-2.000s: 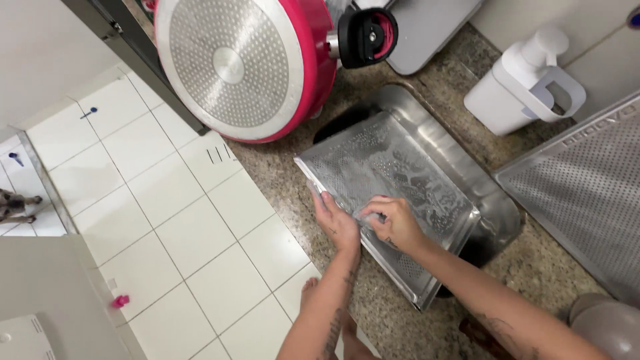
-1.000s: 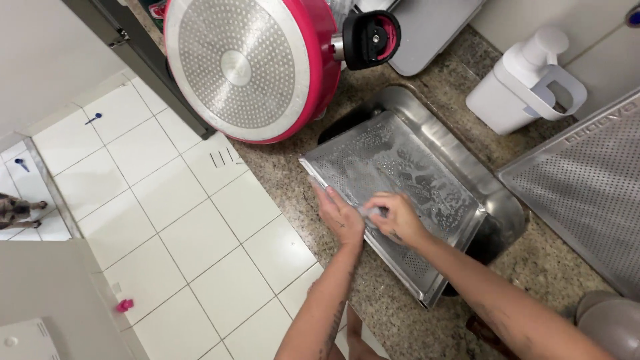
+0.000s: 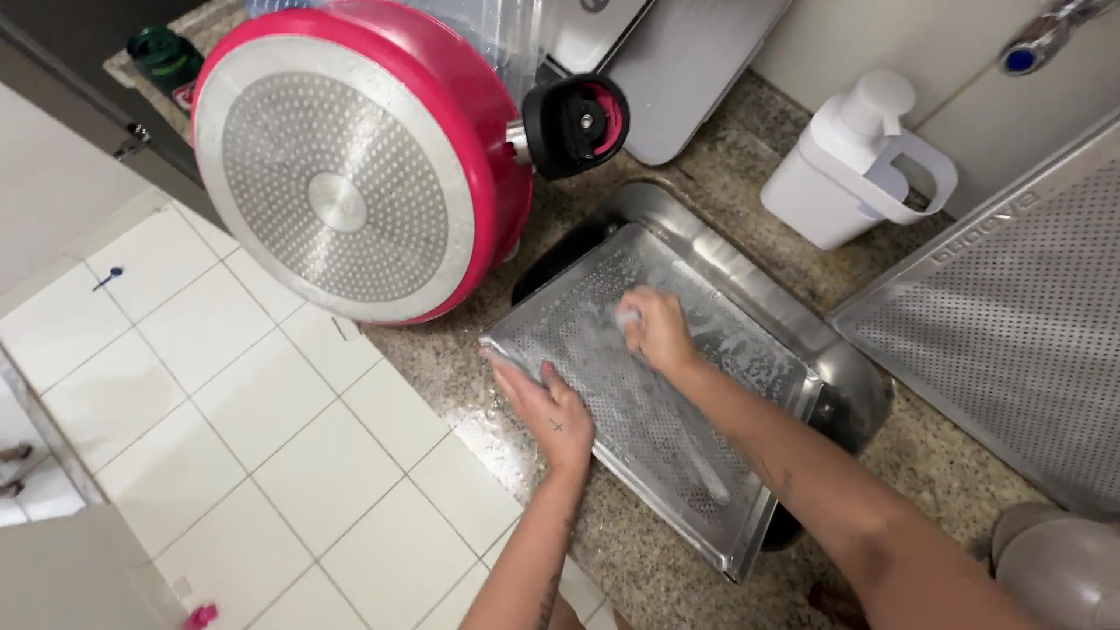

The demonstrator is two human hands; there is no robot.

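Observation:
A perforated metal tray (image 3: 577, 367), wet and streaked with suds, lies tilted across the stainless steel sink (image 3: 752, 271). My left hand (image 3: 551, 411) supports the tray's near left edge, its palm against the rim and the thumb over the top. My right hand (image 3: 661, 332) is closed around a small pale scrubber (image 3: 628, 317), blurred and mostly hidden by the fingers, and presses it on the upper middle of the tray.
A pink pan (image 3: 337, 201) stands bottom outward at the sink's left. Behind the sink stands a white pump dispenser (image 3: 840, 166). A second perforated metal tray (image 3: 1024, 341) leans at the right, below a tap (image 3: 1041, 39). A rounded beige object (image 3: 1059, 569) sits at lower right.
My right hand has moved with the scrubber from the tray's near edge up toward its upper middle. My left hand still holds the near left edge.

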